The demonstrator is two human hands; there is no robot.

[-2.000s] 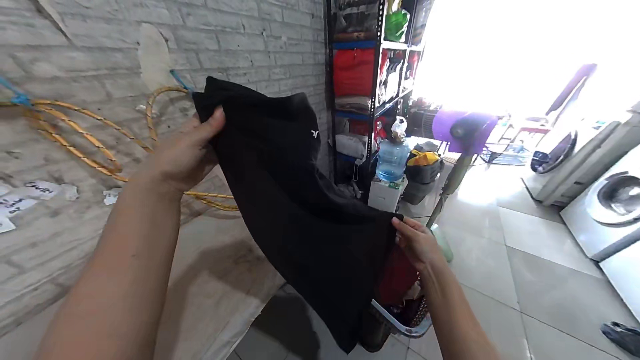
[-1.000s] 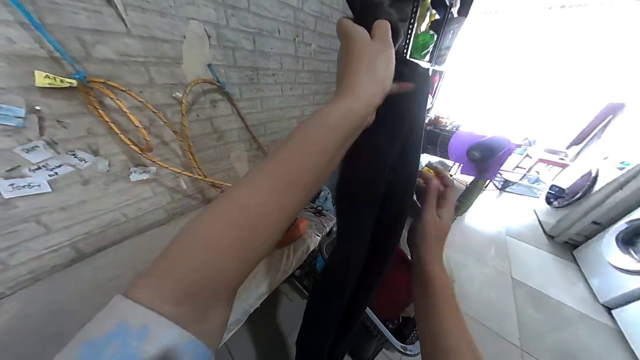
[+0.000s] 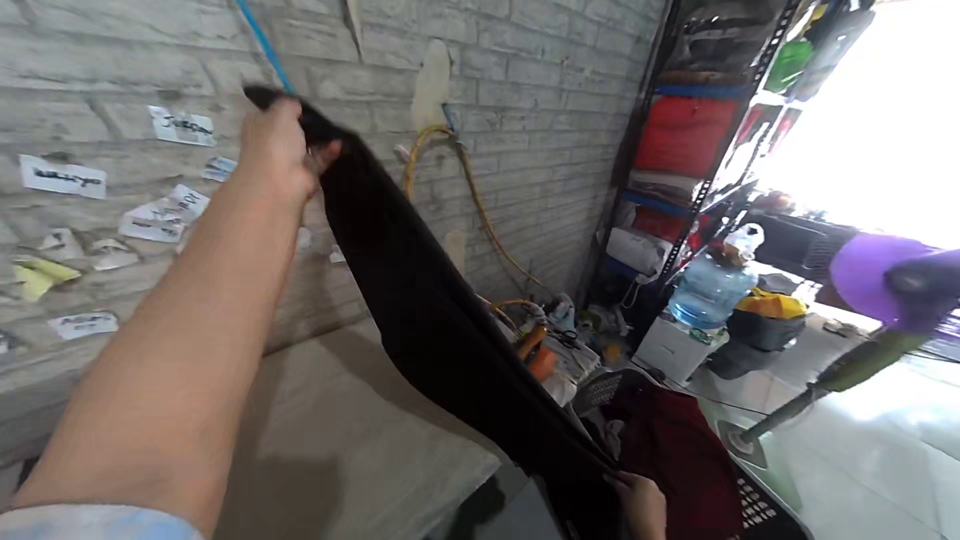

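A black garment [image 3: 442, 322] is stretched diagonally between my two hands, over the edge of a table with a pale cover [image 3: 352, 427]. Raised at the upper left, in front of the brick wall, my left hand [image 3: 281, 150] grips one end of the cloth. Low at the right, my right hand [image 3: 641, 502] holds the cloth nearer its other end, beside a laundry basket [image 3: 772, 517] with dark red cloth [image 3: 675, 450] inside. The fingers of my right hand are partly hidden.
Paper slips with writing [image 3: 82, 325] and a looped yellow hose [image 3: 480, 195] are on the wall. Beyond the table stand a shelving rack with red bundles [image 3: 686, 135], a blue water jug [image 3: 712, 289] on a small white cabinet [image 3: 679, 349], and a purple fan [image 3: 877, 274].
The black garment hung upright a second ago and now stretches diagonally. My left hand has moved left with its end, and my right hand is lower. The view has turned left.
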